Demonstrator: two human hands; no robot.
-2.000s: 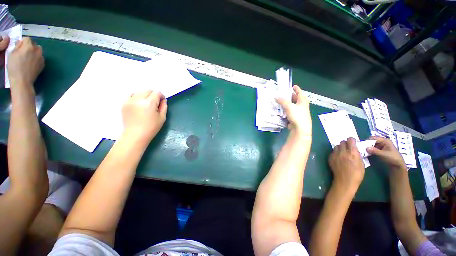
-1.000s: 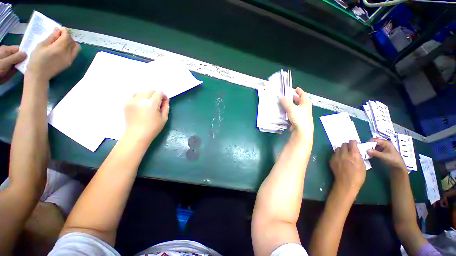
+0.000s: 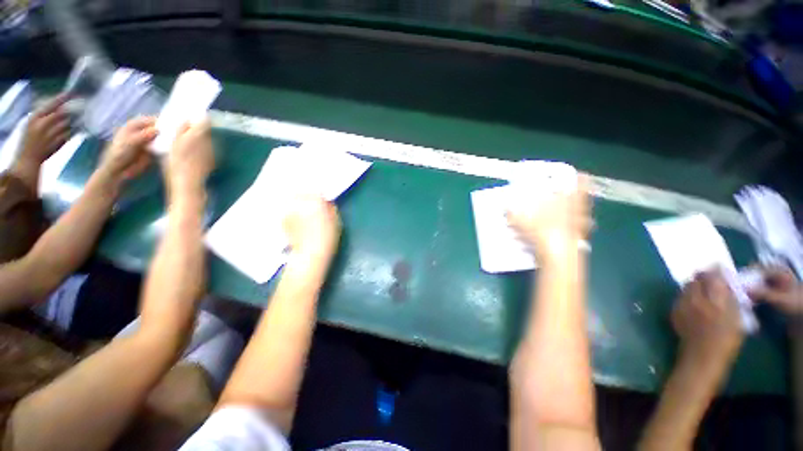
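The blank white sheets (image 3: 251,225) lie on the green surface left of centre, fanned into two overlapping parts. My left hand (image 3: 311,227) rests on their near right part; it is blurred, and whether its fingers grip paper is unclear. The pile of folded leaflets (image 3: 495,242) lies right of centre. My right hand (image 3: 555,211) is over its right part, with fingers around some folded leaflets (image 3: 546,173) that stick out beyond the hand; blur hides the exact grip. No print is readable.
At left, a neighbour's hands (image 3: 187,158) hold a folded white paper (image 3: 187,101) in the air; another worker's hand is beyond. At right, a neighbour's hand (image 3: 709,308) works on a white sheet (image 3: 691,242) beside leaflets (image 3: 773,220). A pale strip (image 3: 423,157) runs along the bench.
The view has swung left, shifting everything rightward and blurring it. My right hand has moved over the top of its pile, and the leaflets there lie flatter. My left hand stays on the sheets.
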